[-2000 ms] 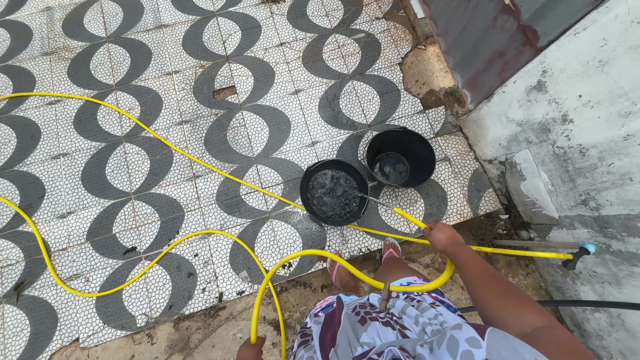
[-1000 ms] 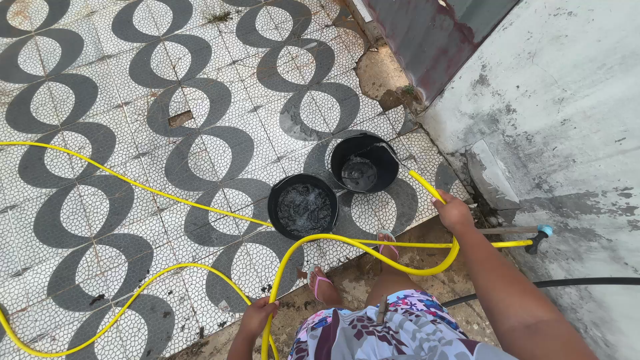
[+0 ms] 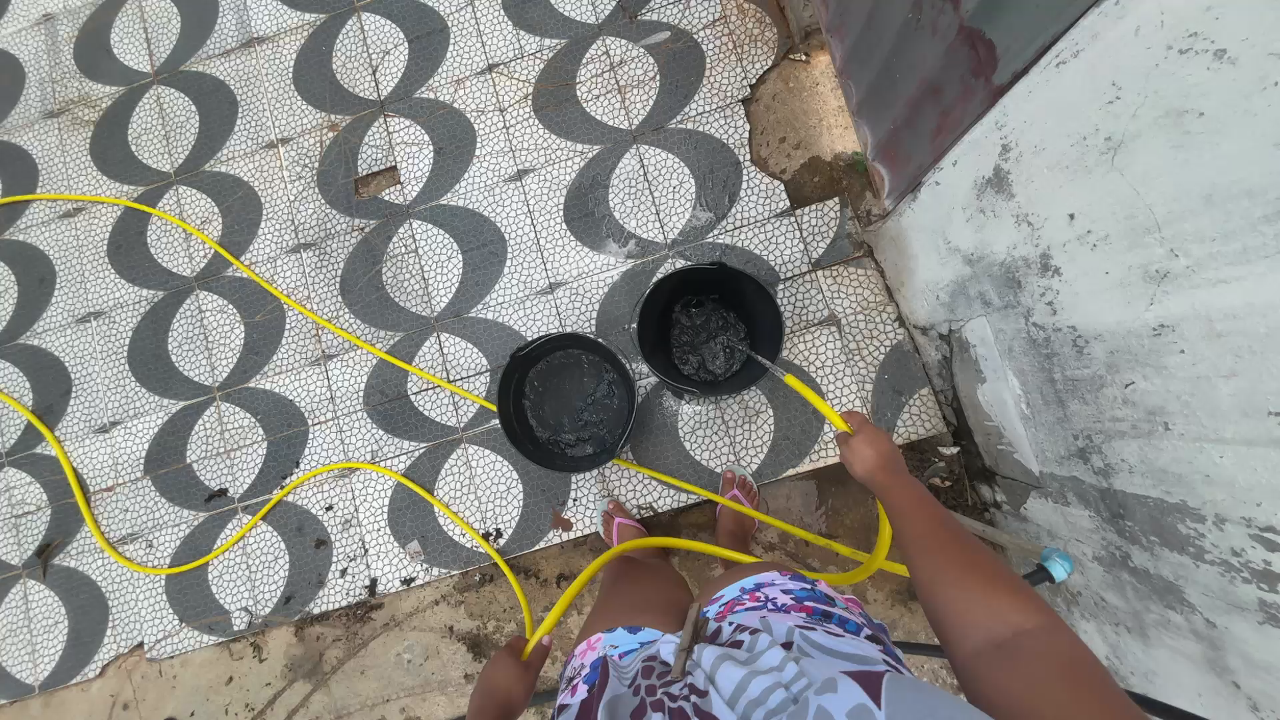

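Observation:
My right hand (image 3: 868, 452) grips a yellow garden hose (image 3: 815, 400) close to its open end. Water runs from that end into the right black bucket (image 3: 655, 330), where the surface is churned. The left black bucket (image 3: 512, 410) stands beside it on the tiles, with water inside. At the bottom of the view my left hand (image 3: 510, 680) is closed around a bend of the same hose. From there the hose loops across in front of my legs to my right hand. Another stretch passes behind or under the left bucket; the bucket hides which.
Patterned tiles (image 3: 450, 260) cover the floor, with a broken edge beside bare concrete (image 3: 800, 120). Hose lies in curves at the left. A stained white wall (image 3: 1120, 300) rises at the right, near a blue tap fitting (image 3: 1056, 565). My feet in pink flip-flops (image 3: 738, 500) are just below the buckets.
The water stream fell into the left bucket two seconds ago and now falls into the right one. My left hand still holds the hose.

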